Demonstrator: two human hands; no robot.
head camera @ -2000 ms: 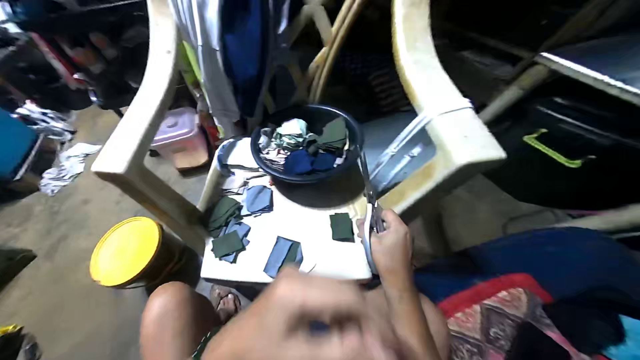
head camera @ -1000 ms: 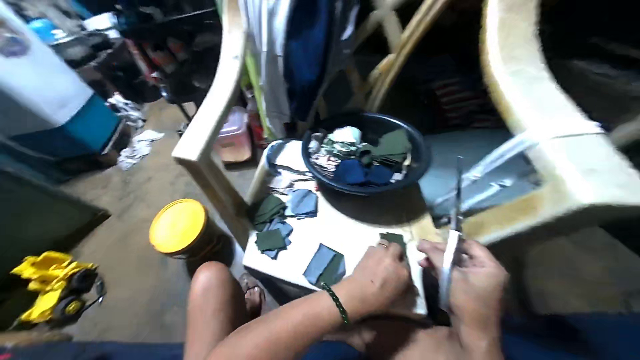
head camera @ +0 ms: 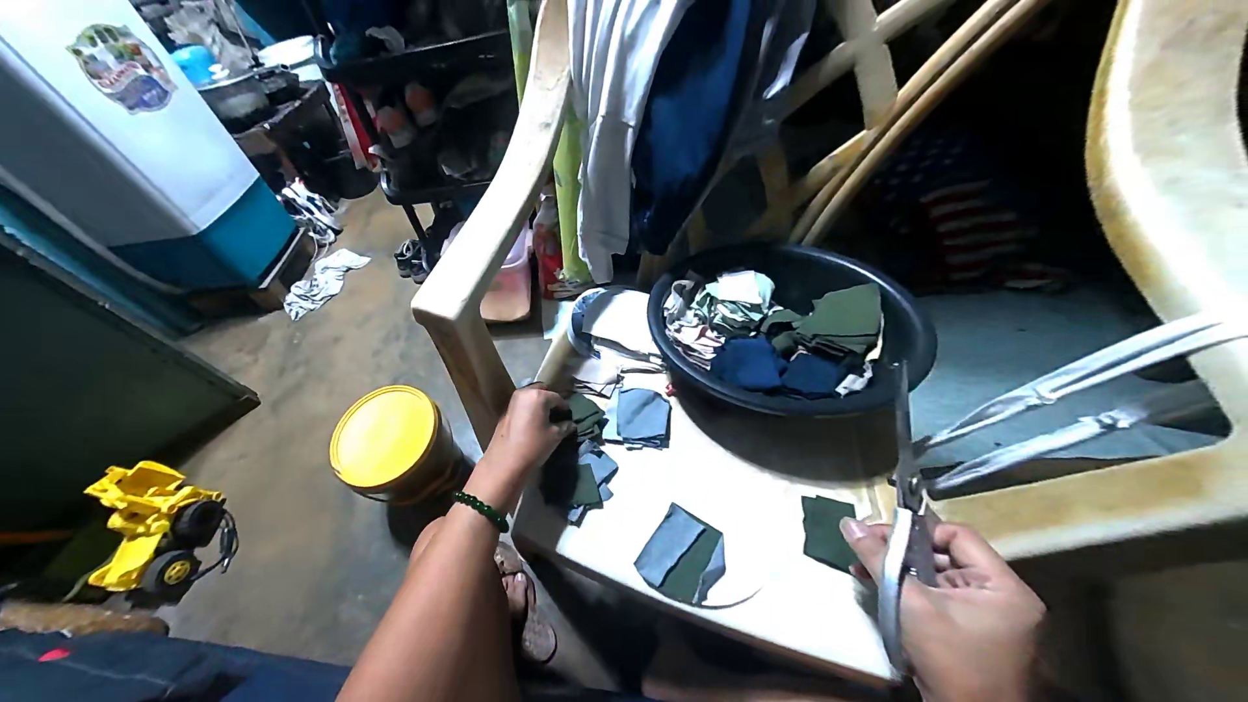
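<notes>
My right hand (head camera: 960, 595) holds scissors (head camera: 909, 487) upright by the handles at the seat's right edge, blades pointing to the back. Beside its thumb lies a dark green fabric piece (head camera: 827, 531). My left hand (head camera: 531, 427), with a green bead bracelet at the wrist, is at the seat's left edge by a stack of dark green pieces (head camera: 585, 414); its fingertips are partly hidden. Blue-grey pieces (head camera: 643, 417) lie to its right. Blue-grey and green pieces (head camera: 682, 551) overlap near the front edge. A black basin (head camera: 790, 405) holds green, navy and pale cloth scraps (head camera: 846, 317).
The pieces and basin rest on a pale plastic armchair (head camera: 741, 468), garments (head camera: 624, 127) hanging at its back. To the left on the floor stand a yellow-lidded bucket (head camera: 382, 436) and a yellow toy truck (head camera: 146, 526). A white cloth (head camera: 327, 283) lies farther back.
My left hand has moved left, from the green piece beside my right hand to the stacks at the seat's left edge. My right hand still holds the scissors.
</notes>
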